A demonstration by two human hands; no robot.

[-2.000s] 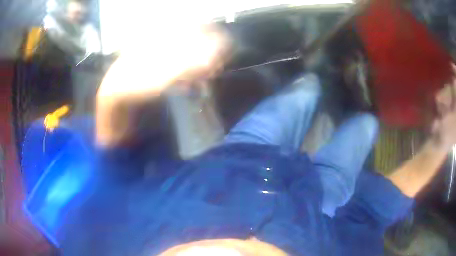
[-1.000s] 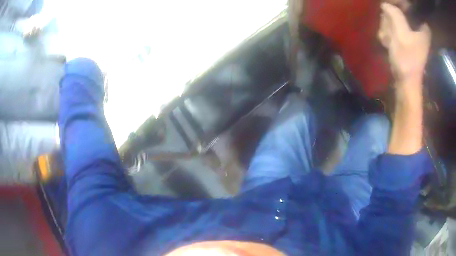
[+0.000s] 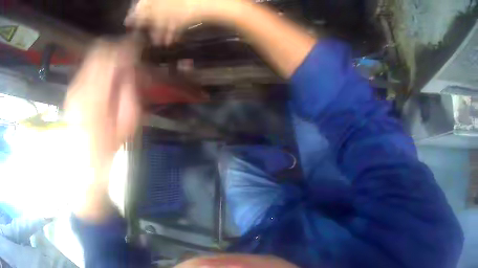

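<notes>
My left hand [image 3: 107,94] is raised at the left, strongly blurred, in front of the glaring white worktable [image 3: 42,167]. My right hand [image 3: 162,18] reaches across to the upper left, near the top edge, at the machine's dark open interior [image 3: 225,42]. The two hands are close together. Blur hides the fingers, and I cannot tell whether either hand holds anything. A red machine part [image 3: 173,94] shows just below the right hand.
A blue perforated crate [image 3: 162,180] is low under the table. A warning label [image 3: 18,35] is on the machine at the upper left. Grey machine housing [image 3: 456,68] stands at the right. Light clothing of another person [image 3: 52,241] shows at the lower left.
The view has turned to the machine. My right hand has moved from the red panel across to the machine interior. My left hand, hidden in the glare before, now shows beside it.
</notes>
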